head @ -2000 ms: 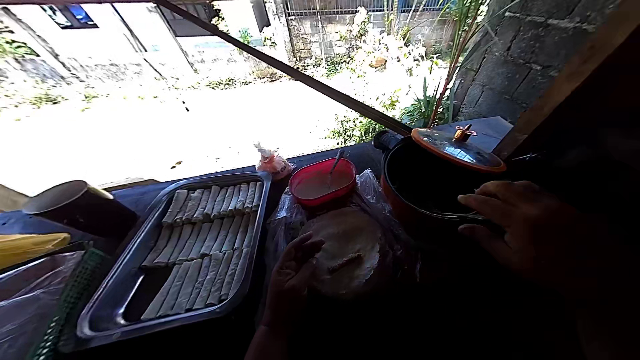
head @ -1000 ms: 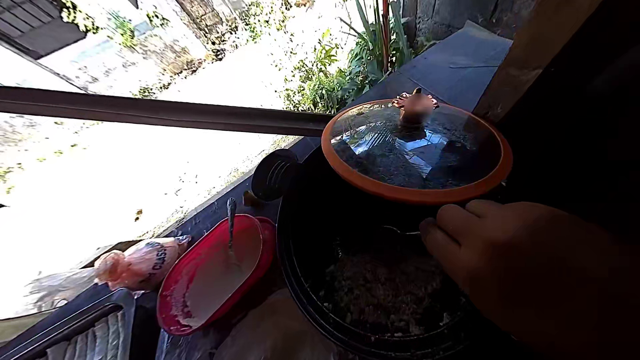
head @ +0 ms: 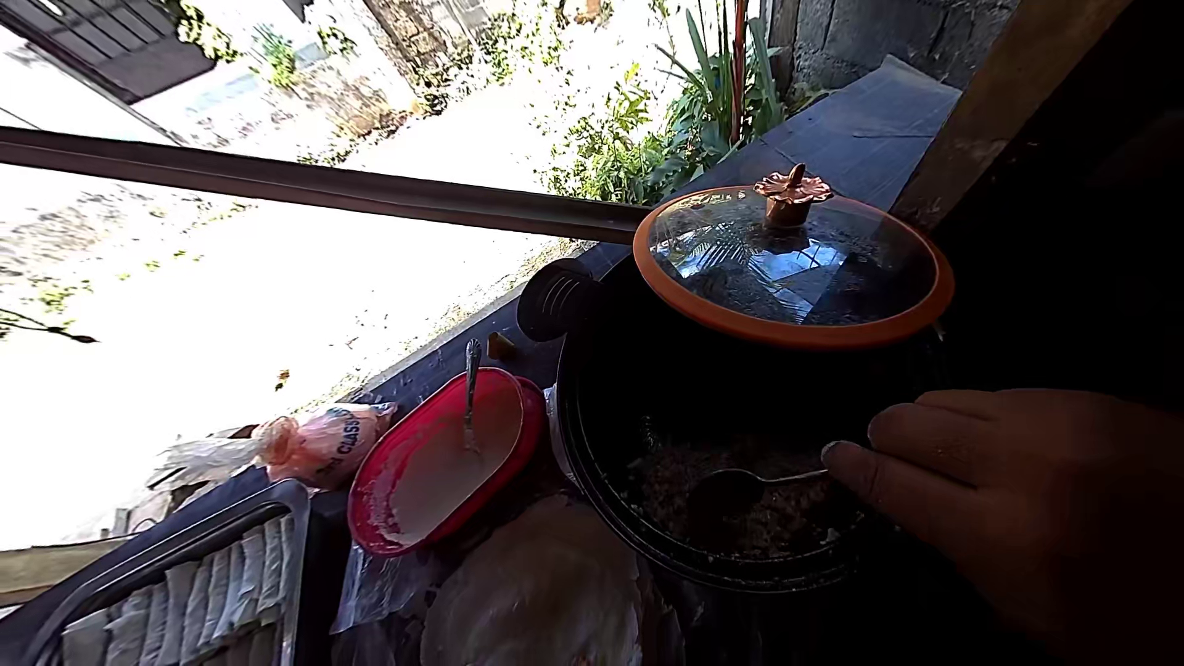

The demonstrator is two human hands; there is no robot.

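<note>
My right hand (head: 980,481) grips the handle of a metal spoon (head: 731,490), whose bowl rests in a crumbly filling (head: 786,518) inside a large dark pot (head: 592,499). A glass lid with an orange rim (head: 786,333) lies over the far part of the pot. Left of the pot stands a red plastic bowl (head: 370,499) of pale paste with a spoon (head: 471,388) in it. Round pale wrappers (head: 536,592) lie in front of that bowl. Rolled wrappers (head: 199,597) fill part of a metal tray (head: 301,546) at lower left. My left hand is out of view.
A tied plastic bag with pinkish contents (head: 328,444) sits behind the tray. The pot's black side handle (head: 560,298) sticks out over the dark tabletop (head: 421,379). A wooden post (head: 999,111) rises at right, and a long bar (head: 324,190) crosses beyond the table.
The view has swung right and closer to the pot. My left hand, over the wrappers two seconds ago, has left the view. The spoon in my right hand now shows in the filling.
</note>
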